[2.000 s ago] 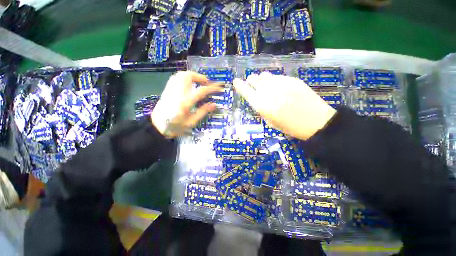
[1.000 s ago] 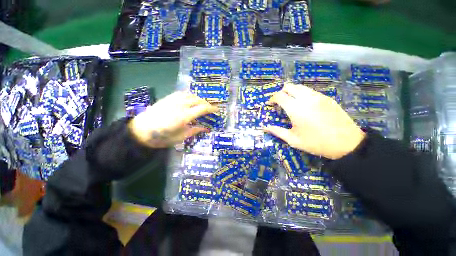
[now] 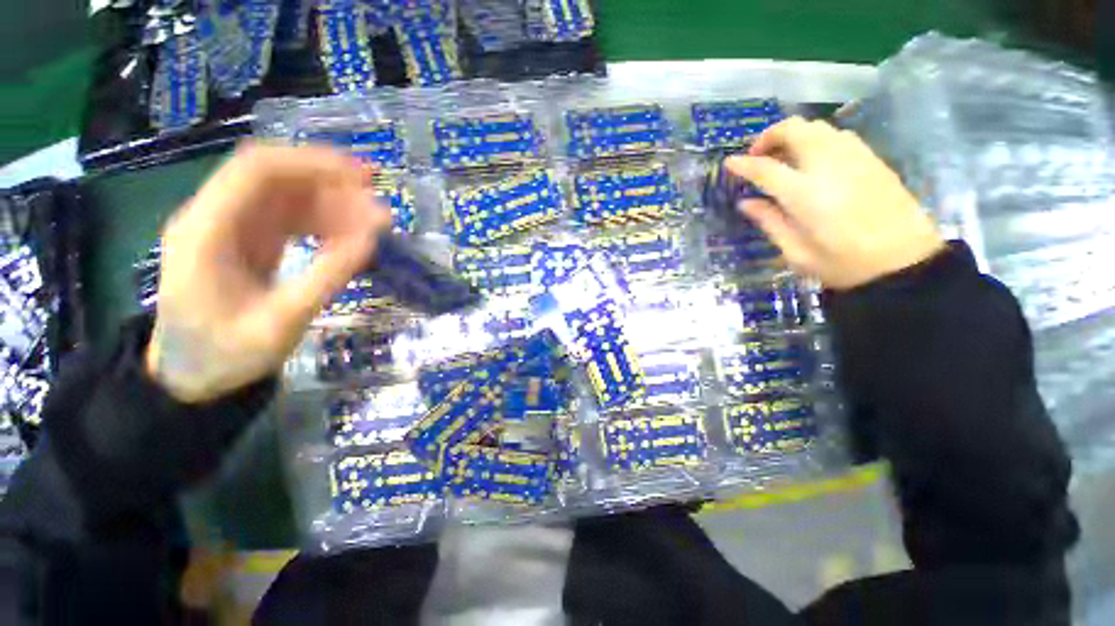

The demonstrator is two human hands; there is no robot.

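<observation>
A clear blister tray [image 3: 428, 528] lies in front of me, its pockets largely holding blue circuit boards [image 3: 615, 131]. Several loose boards [image 3: 495, 473] lie crosswise on its lower middle. My left hand [image 3: 263, 263], blurred, is raised over the tray's left side, with a dark blurred board [image 3: 419, 272] between its fingertips. My right hand [image 3: 838, 202] is at the tray's upper right, fingertips at a dark board [image 3: 724, 184] in the right column; whether they grip it is unclear.
A black bin [image 3: 128, 113] of loose boards stands beyond the tray at upper left. Another bin with heaped boards [image 3: 22, 324] is cut off at the left edge. Clear empty trays [image 3: 1027, 184] are stacked at the right. A yellow floor line [image 3: 795, 489] shows below the bench.
The view has shifted right. My left hand has risen from the tray with a board in its fingertips. My right hand has moved from the middle columns to the right column.
</observation>
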